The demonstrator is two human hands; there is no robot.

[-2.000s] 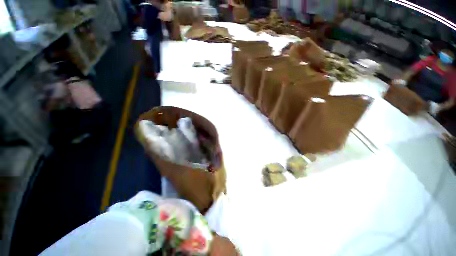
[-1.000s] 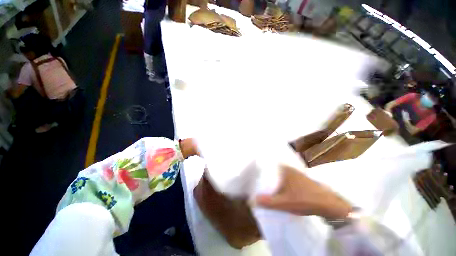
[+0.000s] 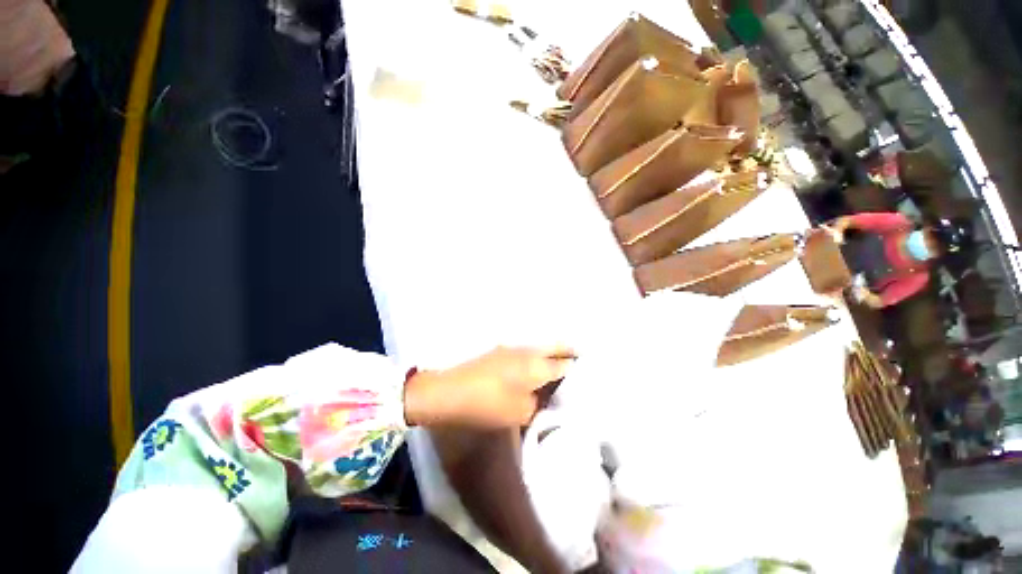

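Note:
A brown handbag point(image 3: 476, 477) stands at the near table edge, its mouth partly hidden by white tissue paper point(image 3: 672, 392). My left hand point(image 3: 482, 387) is at the upper rim, thumb and fingers bent over it; the exact grip is blurred by the bright white. My right hand is hidden behind tissue at the bag mouth; only its floral sleeve shows at the lower middle. White paper spreads from the bag to the right.
A row of brown bags point(image 3: 644, 163) stands across the white table point(image 3: 482, 224). Small tan bundles point(image 3: 549, 112) lie beside it. Flat brown pieces point(image 3: 874, 398) lie at the right edge. A person in red point(image 3: 891, 258) holds a brown bag across the table. A yellow floor line point(image 3: 126, 247) runs at left.
The view has turned down and tilted. The white sheet that was raised and blurred is now lower, gathered at the bag. My right hand, visible before, is now hidden; my left hand has moved onto the rim.

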